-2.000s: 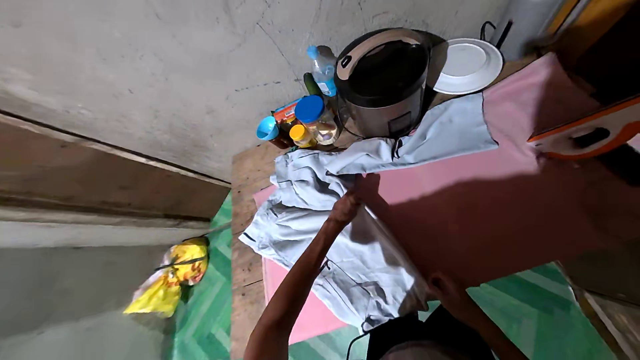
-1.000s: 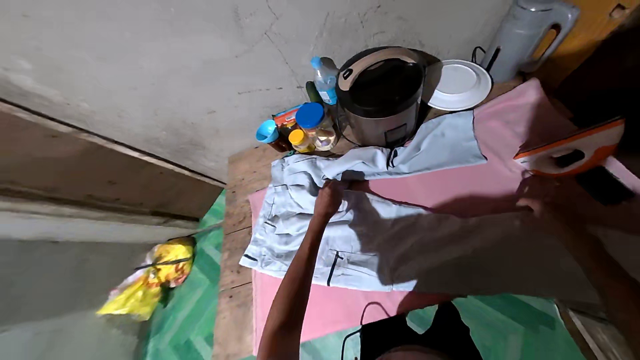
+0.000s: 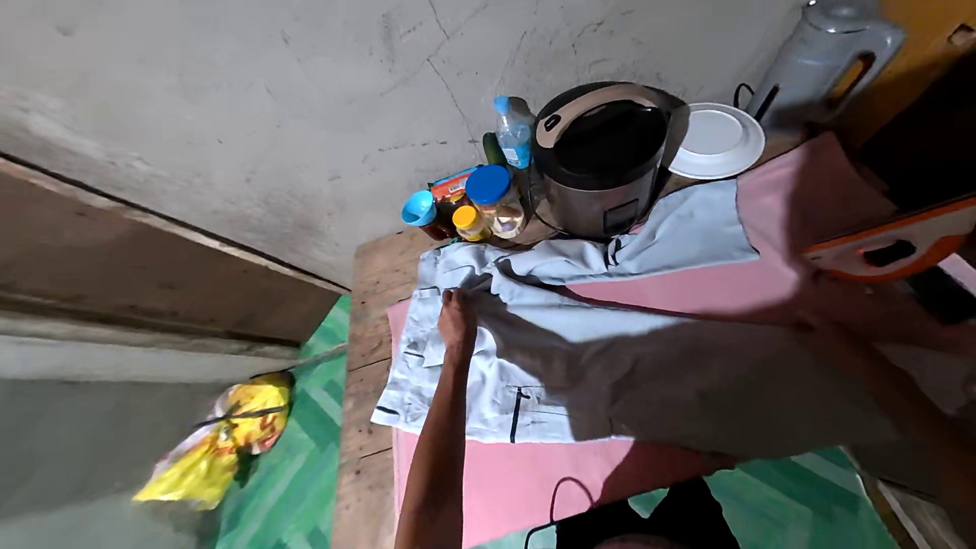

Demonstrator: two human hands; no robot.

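Note:
Light grey trousers [image 3: 549,335] lie across a pink cloth [image 3: 503,488] on a wooden table, waistband to the left and legs stretching right. My left hand [image 3: 457,316] is on the trousers near the waistband and pockets, its fingers closed around a bit of the fabric. My right hand [image 3: 820,324] is in dark shadow over the lower leg at the right; its fingers cannot be made out. Just beyond it, an orange and white clothes iron [image 3: 900,248] rests at the right side of the pink cloth. A dark zip shows on the side pocket.
Along the wall stand a rice cooker [image 3: 602,160], a white plate [image 3: 717,141], a grey jug [image 3: 823,65], a plastic bottle [image 3: 513,137], a blue-lidded jar [image 3: 496,200] and a light blue cup [image 3: 419,209]. The table's wooden edge [image 3: 366,396] is at left. A yellow plastic bag [image 3: 229,442] lies on the floor.
The near trouser leg, bunched toward the body two seconds ago, now lies stretched to the right. My right hand has moved from the near edge to the right. My left hand has shifted toward the waistband.

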